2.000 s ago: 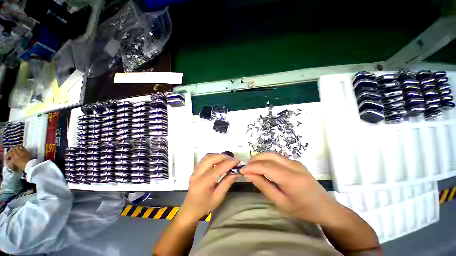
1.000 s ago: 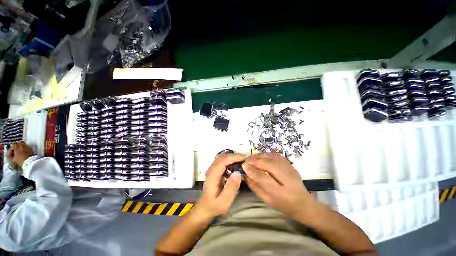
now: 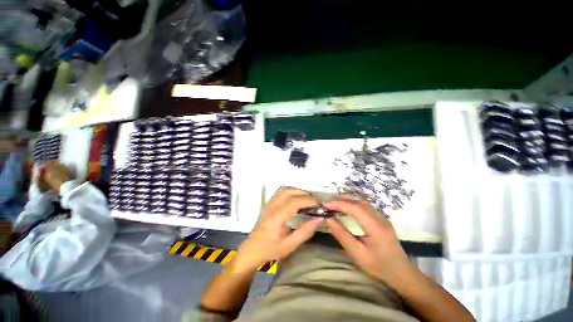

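My left hand (image 3: 281, 227) and my right hand (image 3: 365, 236) meet at the mat's near edge. Between their fingertips they hold a small black housing (image 3: 312, 212) with a silvery edge, tilted and partly covered by the fingers. Whether a metal piece is on it cannot be told. A loose heap of small metal pieces (image 3: 379, 173) lies on the pale mat (image 3: 424, 217), beyond my right hand. A few loose dark housings (image 3: 298, 157) lie at the mat's far left.
The left tray (image 3: 249, 188) holds dense rows of housings. The right tray (image 3: 502, 207) has rows at its far end, with another tray (image 3: 496, 286) nearer. A pale strip (image 3: 213, 93) and clear bags (image 3: 207, 53) lie behind. A person's white sleeve (image 3: 88, 207) is at the left.
The view has shifted, so the bench appears further right. The housing stays between both hands; it is now tilted nearly edge-on, and the fingers around it have moved.
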